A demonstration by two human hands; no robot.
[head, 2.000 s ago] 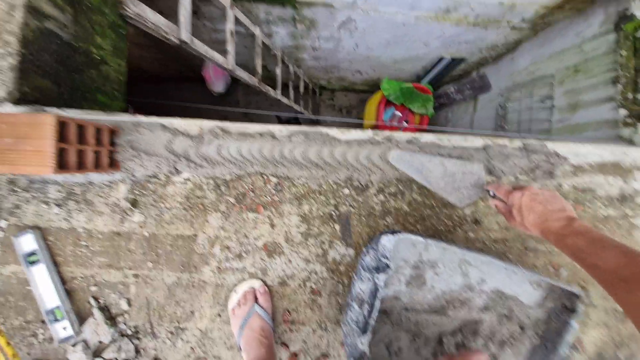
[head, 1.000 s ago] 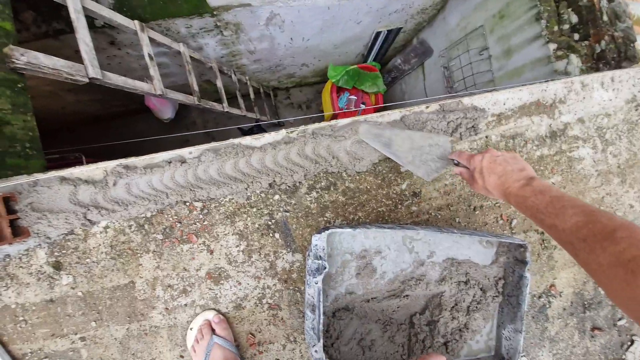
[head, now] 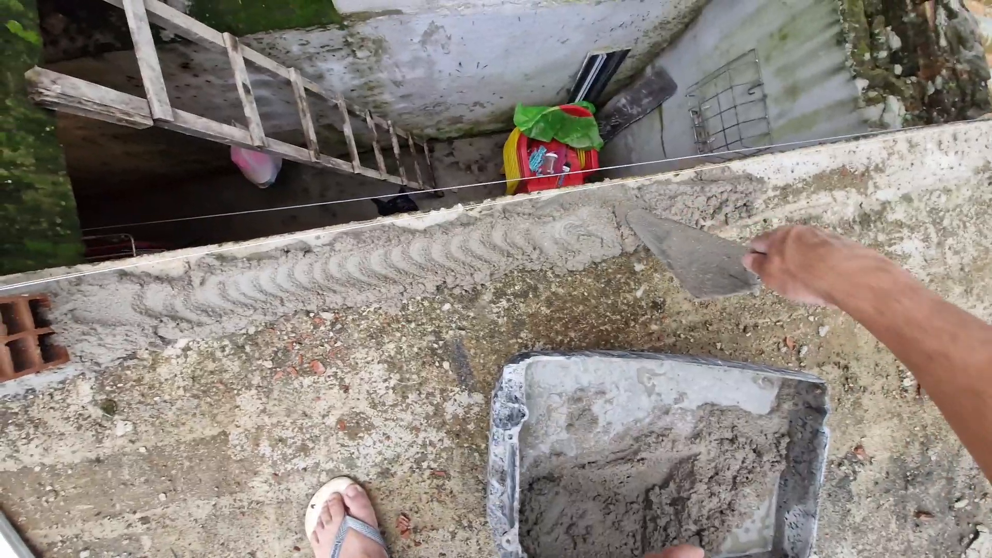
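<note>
My right hand (head: 798, 263) grips a masonry trowel (head: 697, 254), whose blade points left with its tip on the mortar bed (head: 372, 267). The bed runs along the slab's edge with curved ridges pressed into it, and rougher mortar lies beyond the blade. A hollow clay brick (head: 29, 337) sits at the bed's left end. Below the trowel stands a mortar tub (head: 508, 457) holding wet mortar (head: 659, 480). Only fingertips of my left hand (head: 676, 552) show at the tub's near side; what they hold is hidden.
A taut string (head: 294, 205) runs along the slab's edge. Past it is a drop with a wooden ladder (head: 244, 93), a red and yellow container (head: 535, 170) and a wire rack (head: 728, 108). My sandalled foot (head: 345, 519) is left of the tub. A metal edge (head: 12, 539) shows lower left.
The view has turned and shifted since the oldest frame. The trowel stays in my right hand at the mortar bed, and its blade now points more up and left. The spirit level seen earlier is mostly out of view.
</note>
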